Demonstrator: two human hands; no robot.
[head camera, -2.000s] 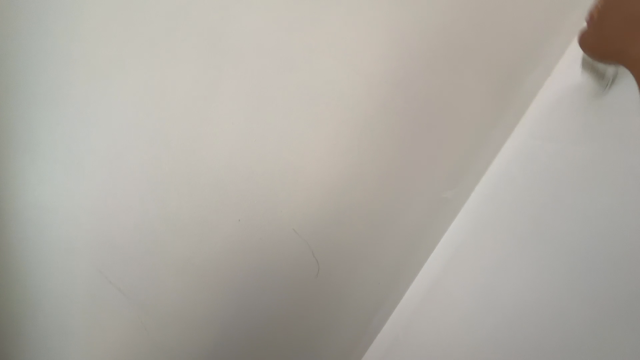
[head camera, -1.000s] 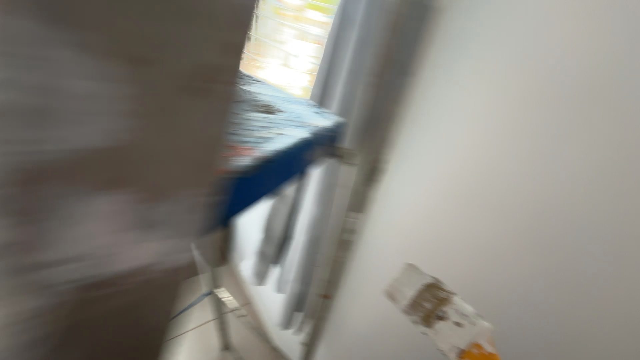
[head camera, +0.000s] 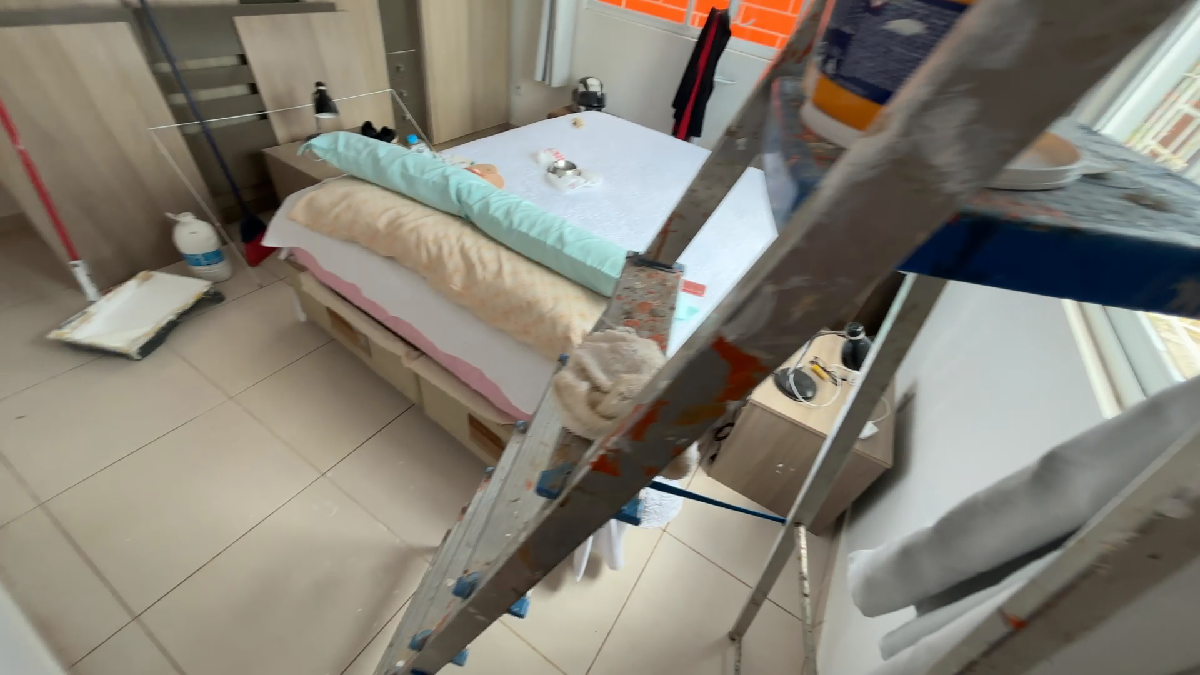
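Note:
Neither of my hands shows in the view now. A paint-spattered metal stepladder (head camera: 750, 328) crosses the view from lower left to upper right. On its blue-edged top platform (head camera: 1059, 261) stand a blue and orange plastic tub (head camera: 877, 56), partly hidden by the ladder rail, and a shallow pale dish (head camera: 1041, 164). A crumpled beige cloth (head camera: 607, 380) lies on a ladder step.
Behind the ladder is a bed (head camera: 647, 155) with a rolled mint cover (head camera: 469, 202). A paint tray (head camera: 136, 309), a white jug (head camera: 198, 246) and a red pole (head camera: 42, 192) are at the left. A nightstand (head camera: 783, 450) stands beyond the ladder; a grey curtain (head camera: 1031, 497) hangs right.
The view has swung from a pale wall to the ladder and room. A hand at the upper right two seconds ago, and a stained, pale tool-like thing one second ago, are out of view now.

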